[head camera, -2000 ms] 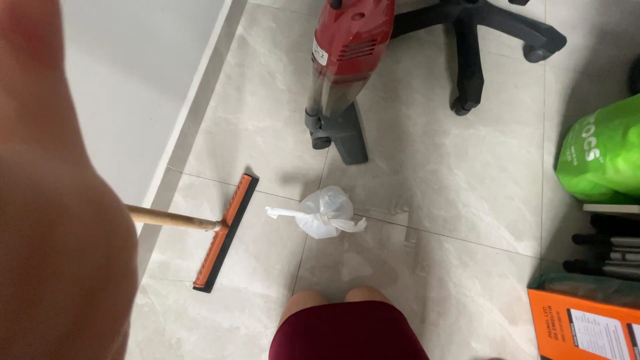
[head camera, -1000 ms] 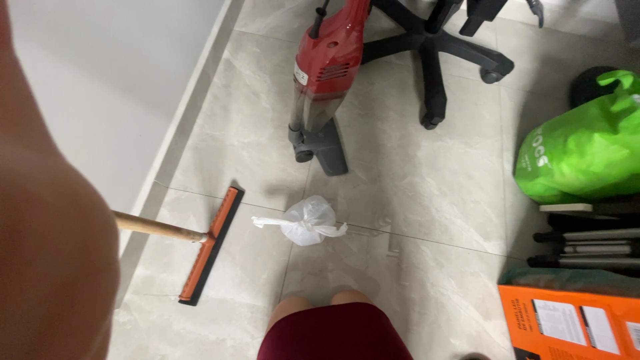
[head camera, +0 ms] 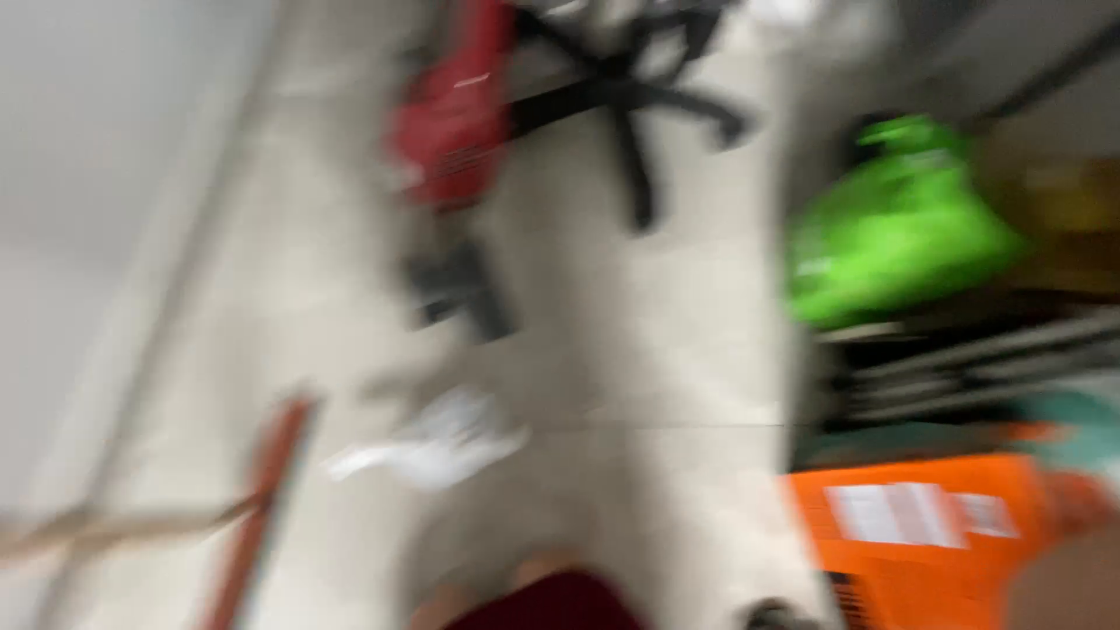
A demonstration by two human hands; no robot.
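Observation:
Neither of my hands can be made out in this strongly blurred view. A knotted white plastic bag [head camera: 442, 442] lies on the tiled floor in front of my knees and dark red clothing [head camera: 551, 604]. To its left is an orange floor squeegee [head camera: 260, 516] with a wooden handle [head camera: 131, 528]. Beyond the bag stands a red upright vacuum cleaner [head camera: 455, 131], its dark grey floor nozzle [head camera: 472, 289] on the tiles.
A black wheeled chair base [head camera: 612, 92] is beside the vacuum. On the right are a bright green bag [head camera: 901, 227], dark and metallic items, and an orange box [head camera: 919, 560] with white labels. A blurred brown shape [head camera: 1067, 573] at the lower right is unclear. A pale wall runs along the left.
The large, close patch of skin at the left edge has gone out of view. The view has shifted, showing more on the right. The bag, squeegee and vacuum keep their places on the floor.

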